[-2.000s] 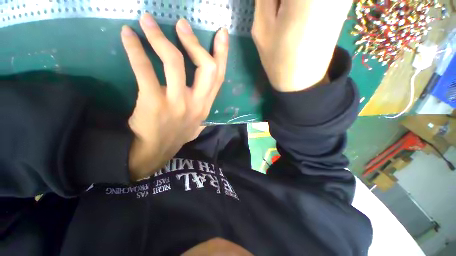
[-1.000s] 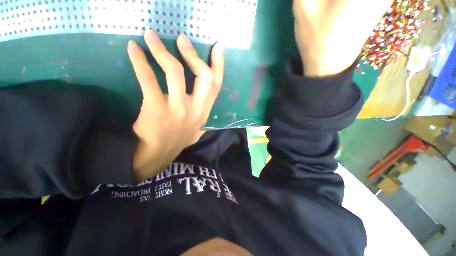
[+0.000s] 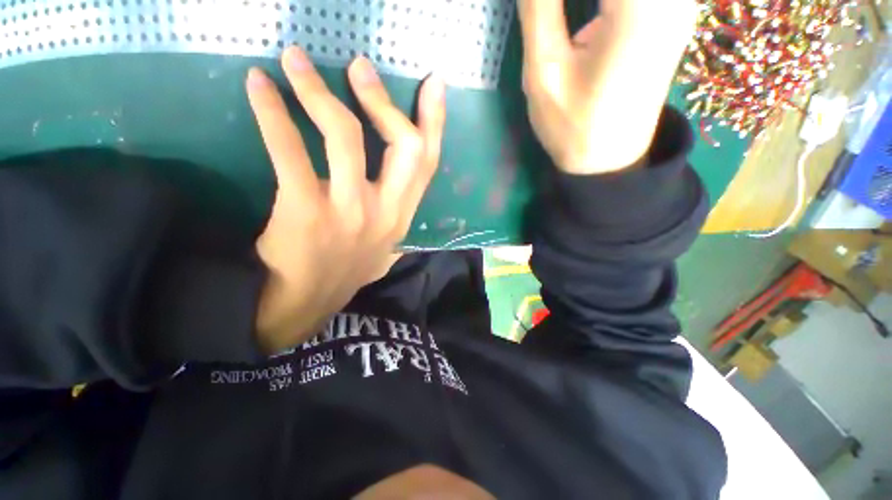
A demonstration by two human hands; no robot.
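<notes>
The dotted white-silver strip lies flat across the top of the picture, its right end near my right hand. My left hand is palm down with fingers spread, the fingertips at the strip's near edge; it shows nothing held. My right hand is just right of the strip's end. Its fingertips are cut off by the top edge, so what they hold is hidden. A tangled pile of wired components, red, gold and white, lies right of my right hand.
The green mat lies under the strip. A white cable with a plug lies on the wooden bench edge at the right, near a blue plastic crate. A red object and cardboard are on the floor.
My right hand moved right toward the pile, then back left beside the strip's end. The strip's right end, covered by that hand at first, now shows. My left hand stays nearly in place.
</notes>
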